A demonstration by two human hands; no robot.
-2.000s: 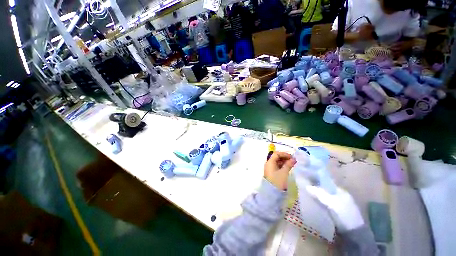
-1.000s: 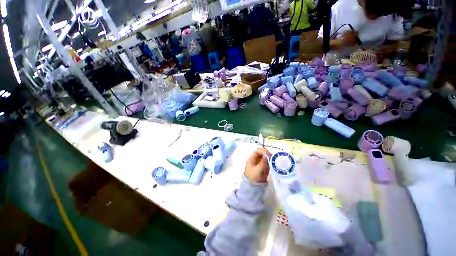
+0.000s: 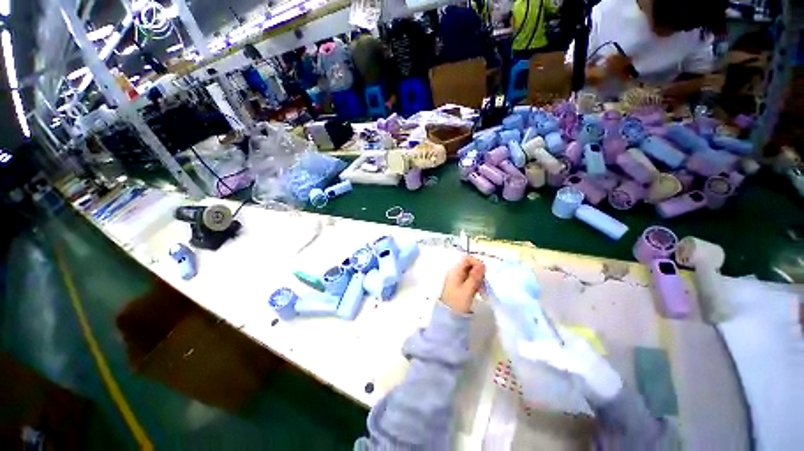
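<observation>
My bare left hand [image 3: 463, 284] is in the middle of the view, fingers closed together beside the fan's head; whether they pinch something small I cannot tell. My right hand, in a white glove [image 3: 589, 368], holds a light blue handheld fan [image 3: 520, 295] upright and tilted left. The fan and glove are blurred and merge with each other. A thin upright shaft [image 3: 467, 243] shows just above my left hand. A sticker sheet with red marks [image 3: 504, 376] lies partly hidden under the glove, with a yellow sheet [image 3: 585, 336] beside it.
Several light blue fans [image 3: 350, 295] lie left on the whitish bench, with a dark bench machine [image 3: 210, 225] beyond. A grey-green pad [image 3: 654, 380] and a purple fan [image 3: 672, 289] are at right. Mixed fans [image 3: 608, 154] are heaped behind; a person in white [image 3: 648, 44] is beyond.
Since one second ago, the fan has turned so its round grille no longer shows clearly. My left hand has moved slightly right and up. The blue fans on the bench have not moved.
</observation>
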